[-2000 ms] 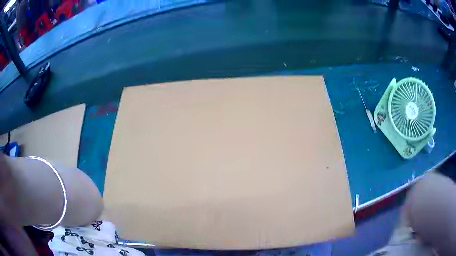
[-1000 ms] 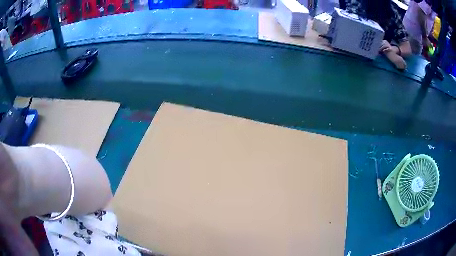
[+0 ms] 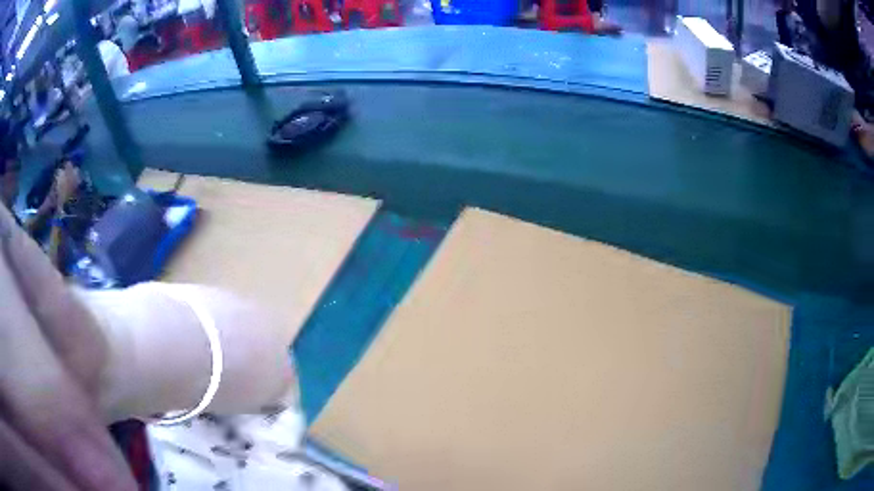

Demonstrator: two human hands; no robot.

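Observation:
A large tan cardboard sheet (image 3: 585, 355) lies in front of me on the teal bench, with nothing on it. My left arm comes in at the lower left with a white bangle at the wrist; my left hand (image 3: 254, 360) shows only as a blurred, rounded shape past the bangle. Its fingers and any hold cannot be made out. My right hand is out of the picture. Black headphones (image 3: 311, 123) lie on the green conveyor belt (image 3: 508, 153) at the upper left, out of reach of the visible hand.
A second cardboard sheet (image 3: 273, 230) lies left, with a blue tray (image 3: 180, 226) holding a dark device (image 3: 126, 238). A light green fan (image 3: 855, 417) is cut off at the right edge. Pale instrument boxes (image 3: 810, 96) stand across the belt. Part of a person shows behind the tray.
The view has swung left, so the sheet, headphones and fan sit further right in the picture. The blurred shape at the lower right two seconds ago is gone. The left arm keeps a similar pose.

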